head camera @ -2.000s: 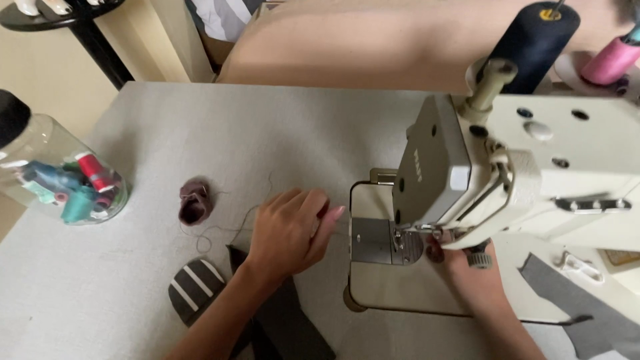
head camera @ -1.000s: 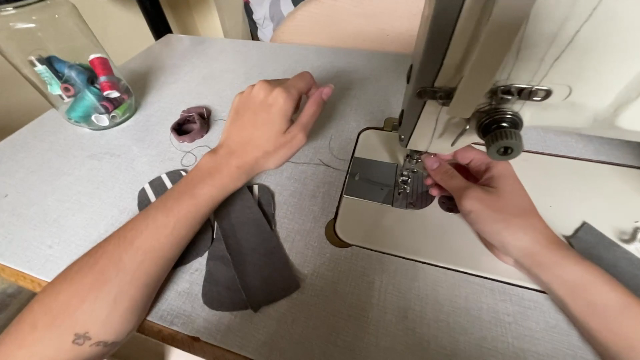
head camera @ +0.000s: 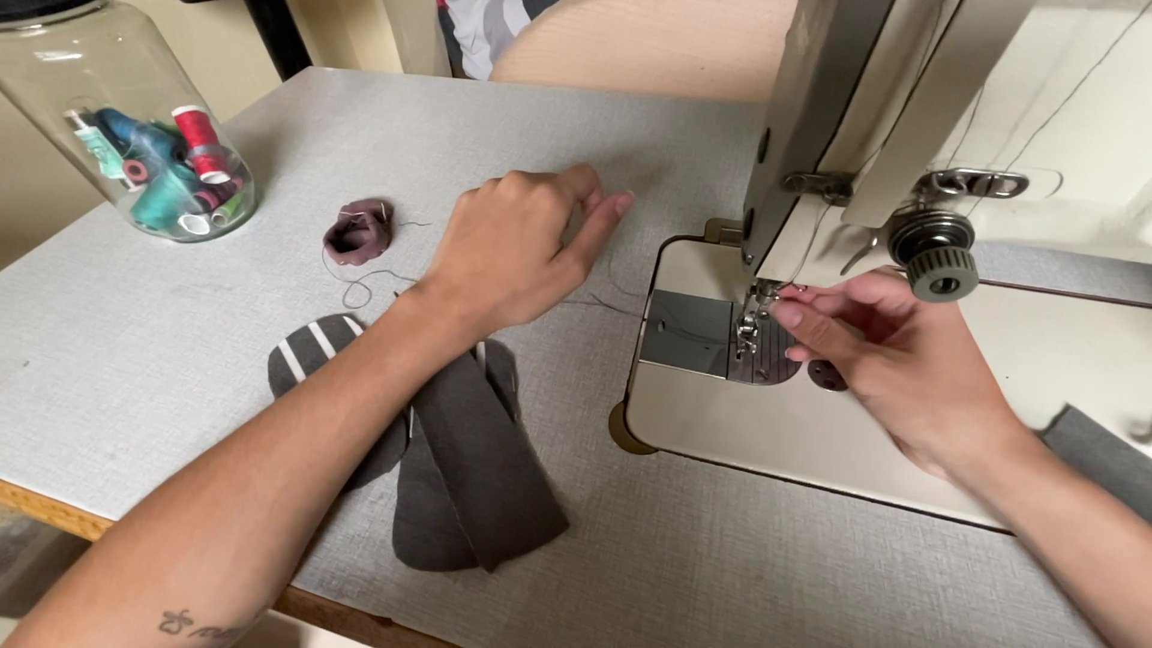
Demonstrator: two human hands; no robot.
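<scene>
A sewing machine [head camera: 864,180] stands at the right, its presser foot [head camera: 746,331] above the metal needle plate [head camera: 781,351]. Right beside the needle area, my right hand [head camera: 886,351] has its thumb and index fingertips pinched together; thread seems to run to them, though what they grip is too small to tell. My left hand [head camera: 531,238] hovers or rests left of the machine bed, fingers curled, and I cannot tell whether it holds a thread. Dark grey fabric pieces [head camera: 486,468], some with white stripes, lie under my left forearm. A small purple fabric piece [head camera: 360,231] with loose thread sits farther left.
A glass jar [head camera: 171,162] of thread spools stands at the back left. Grey fabric [head camera: 1098,454] lies on the machine bed at the right edge. A round brown tab [head camera: 630,429] juts from the bed's front left corner. A light wooden surface [head camera: 643,49] is behind the table.
The view has moved closer to the machine since two seconds ago. My right hand, partly hidden behind the machine head then, now shows beside the needle with fingertips pinched.
</scene>
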